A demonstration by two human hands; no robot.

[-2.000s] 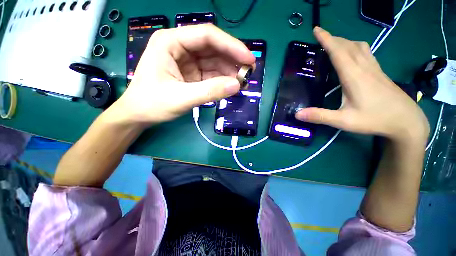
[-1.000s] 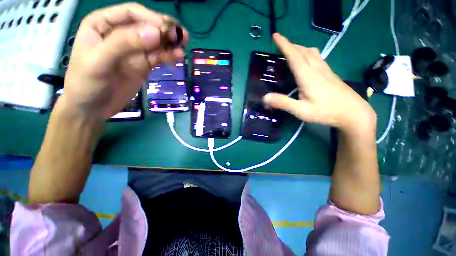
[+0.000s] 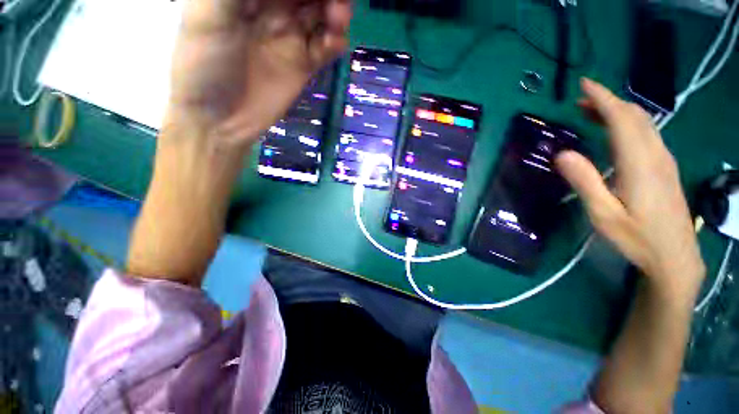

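Four black test phones with lit app screens lie in a row: the leftmost phone (image 3: 293, 139), the second phone (image 3: 373, 109), the third phone (image 3: 434, 166) and the rightmost phone (image 3: 519, 202). My left hand (image 3: 251, 69) is raised at the top left, blurred, with curled fingertips near the top edge; whether a ring is between them cannot be made out. My right hand (image 3: 636, 182) is open and empty, its thumb over the upper right part of the rightmost phone. A loose smart ring (image 3: 531, 80) lies behind that phone.
White cables (image 3: 486, 306) run from the middle phones. The white ring tray (image 3: 113, 65) and a tape roll (image 3: 54, 120) are at left. A dark strip (image 3: 561, 48), a spare phone (image 3: 653, 61) and a black case (image 3: 716, 198) are at right.
My left hand has moved up from over the phones, where it held a ring in its fingertips. My right hand's thumb has shifted up over the rightmost phone. The camera view has shifted.
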